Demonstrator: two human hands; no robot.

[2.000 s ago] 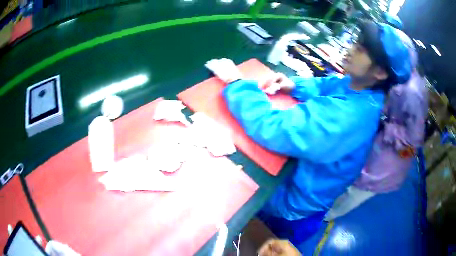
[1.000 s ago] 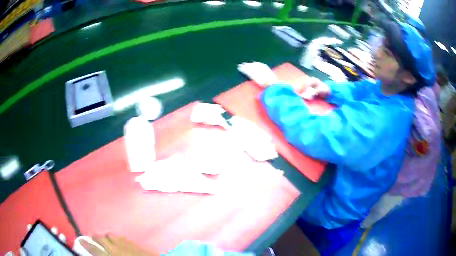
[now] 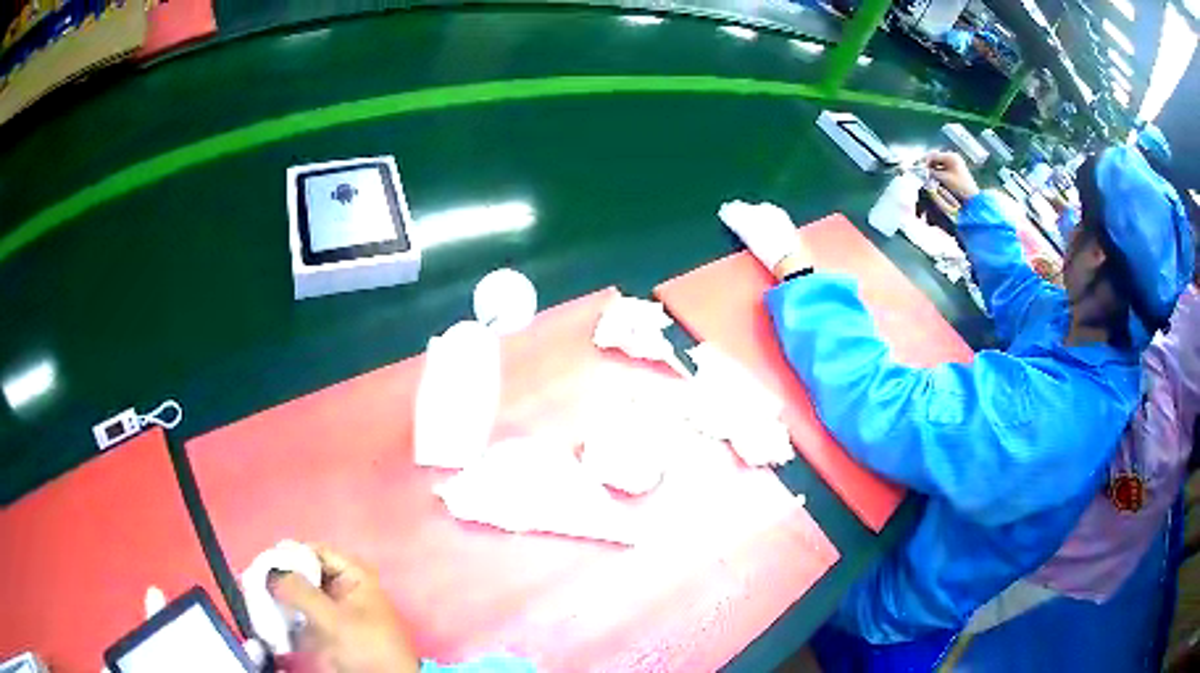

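A black-framed tablet with a pale screen [image 3: 184, 642] is at the bottom left, cut off by the lower edge. White-gloved fingertips of my left hand [image 3: 155, 602] show at its rim; the rest of that hand is out of the picture. My bare right hand [image 3: 345, 615] is just right of the tablet, its fingers closed on a white wiping cloth [image 3: 274, 581]. The cloth is beside the tablet's right edge; contact with the screen cannot be seen.
White bottle [image 3: 457, 394] and overexposed wipes [image 3: 540, 489] lie on the red mat [image 3: 316, 454]. A small meter [image 3: 125, 426] sits at the left mat's far edge. A boxed tablet [image 3: 350, 217] is on the green conveyor. A blue-sleeved person [image 3: 908, 408] works at right.
The view has swung left, so things appear further right. My right hand has come in beside the tablet with the cloth. The co-worker's far hand has reached out to a box on the conveyor.
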